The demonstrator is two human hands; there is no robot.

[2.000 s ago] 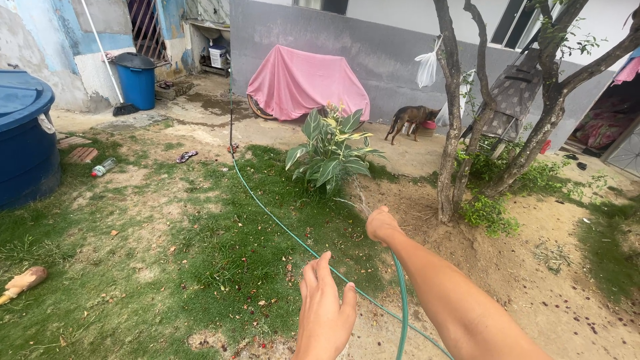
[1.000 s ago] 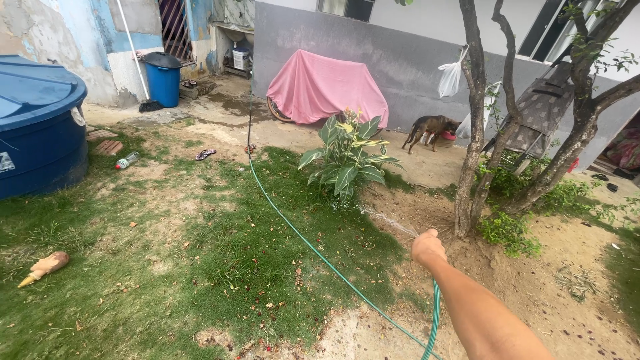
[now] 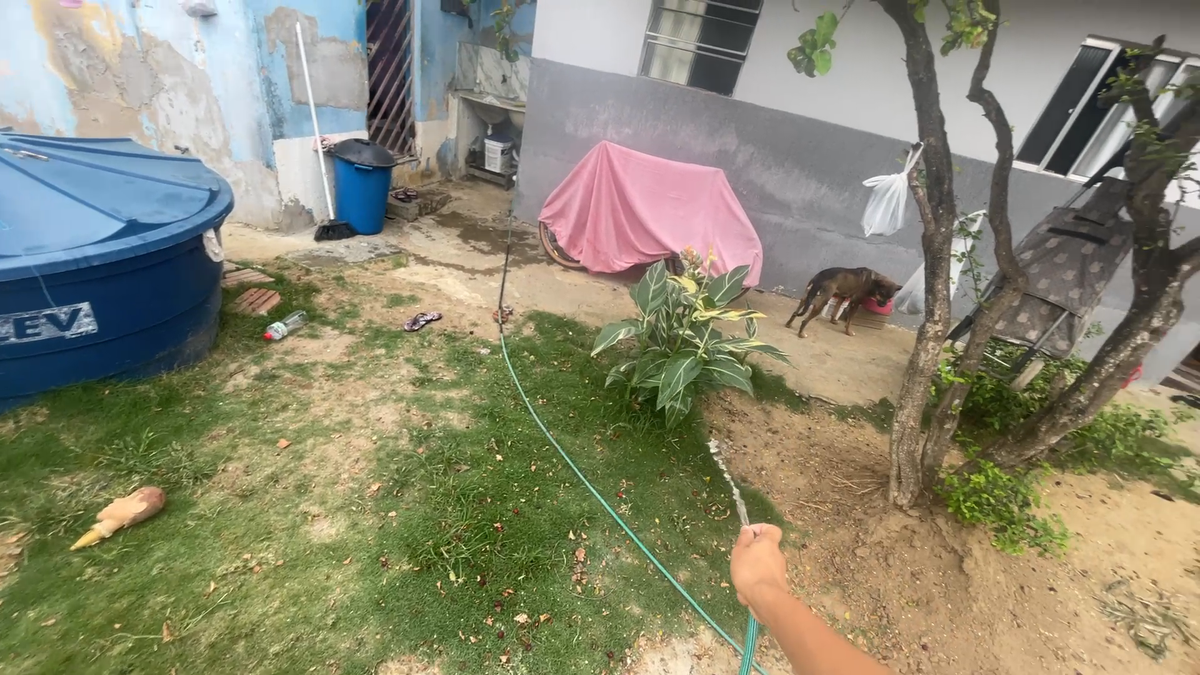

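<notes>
My right hand (image 3: 759, 566) is closed around the end of a green garden hose (image 3: 751, 647) at the lower right. A stream of water (image 3: 729, 480) leaves the hose end and points up toward a leafy variegated plant (image 3: 689, 347). The plant stands at the edge of the grass, its leaves green with pale veins. Another stretch of the hose (image 3: 600, 495) runs across the grass to the paving behind. My left hand is out of view.
At left stands a large blue water tank (image 3: 103, 309), near a plastic bottle (image 3: 285, 325). A pink cloth (image 3: 647, 211) covers something wheeled by the wall. A dog (image 3: 839, 295) stands beyond the tree trunks (image 3: 923, 356). A sandal (image 3: 423, 322) lies on the ground.
My left hand, seen two seconds ago with fingers spread, has left the view. The water stream, which pointed up-left toward the plant's base, is now steeper. The view has shifted somewhat.
</notes>
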